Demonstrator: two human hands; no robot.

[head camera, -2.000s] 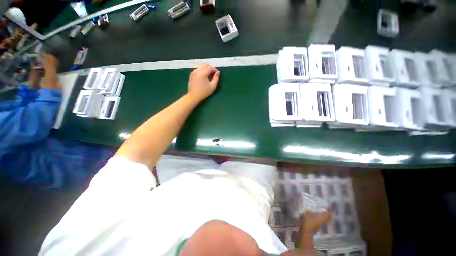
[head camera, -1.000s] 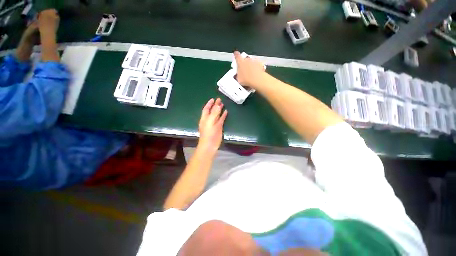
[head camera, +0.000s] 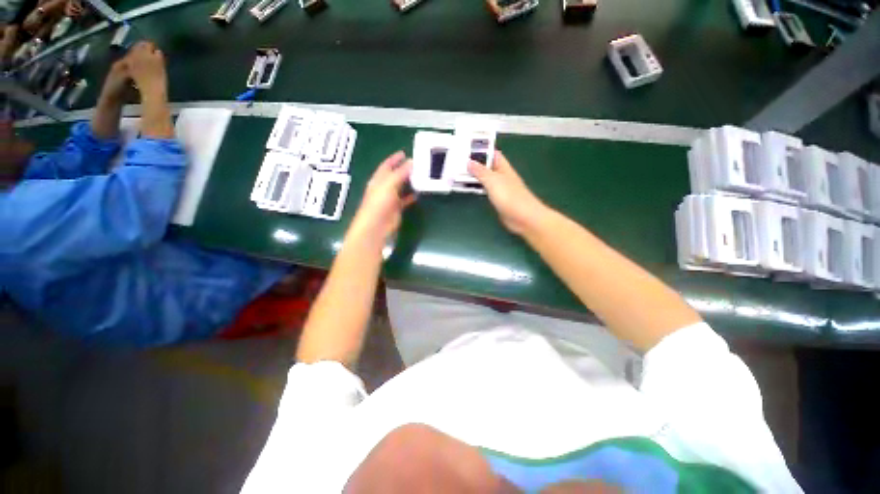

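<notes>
Two small stacks of white front covers lie side by side on the green bench near the rail, the left stack (head camera: 421,162) and the right stack (head camera: 460,145), each with a rectangular window. My left hand (head camera: 388,188) is at the left side of the left stack, fingers apart; whether it touches is unclear. My right hand (head camera: 507,188) is at the right stack with its thumb on the lower part of the front piece and fingers at its right side.
More front covers (head camera: 277,181) stand in groups at the left. Long leaning rows of white pieces (head camera: 738,232) are at the right. A pale rail (head camera: 569,126) borders the belt, which carries a white housing (head camera: 634,62). A blue-sleeved person (head camera: 106,232) works at the left.
My left hand has moved up to the pieces. My right hand has drawn back to their right side, and the pieces now lie straighter, side by side. The view has shifted left.
</notes>
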